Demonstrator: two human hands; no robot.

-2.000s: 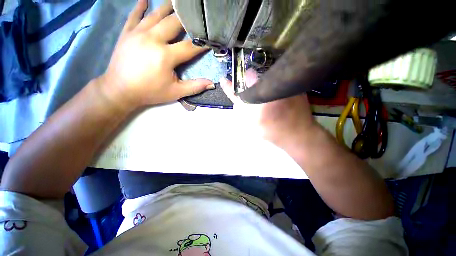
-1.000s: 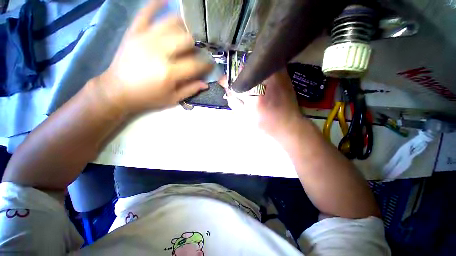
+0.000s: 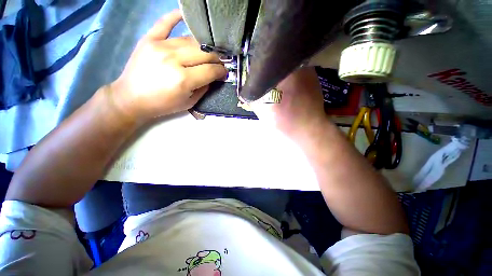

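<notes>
A dark, squarish pocket-like piece [image 3: 218, 100] lies on the white table under the sewing machine head [image 3: 226, 24], its near edge toward me. The presser foot and needle area [image 3: 233, 73] is just above its far part. My left hand [image 3: 162, 75] lies on the work left of the needle, fingers bent, fingertips beside the presser foot. Whether it grips the piece is hidden. My right hand [image 3: 291, 102] is at the right of the needle; its fingertips are partly hidden by the machine head and washed out by glare. A grey-blue fabric panel [image 3: 89, 70] spreads under and left of my left hand.
Dark strips and pieces [image 3: 21, 59] lie at the far left. Right of my right hand are a phone [image 3: 333, 89] on a red cloth [image 3: 352, 103], scissors with yellow handle [image 3: 361, 125], and a tied white strip [image 3: 445, 161]. A ribbed knob [image 3: 368, 61] sticks out above.
My left hand was raised and blurred a second ago; it is now down with its fingers at the presser foot. My right hand has stayed nearly in place. The thumb is no longer stretched along the dark piece.
</notes>
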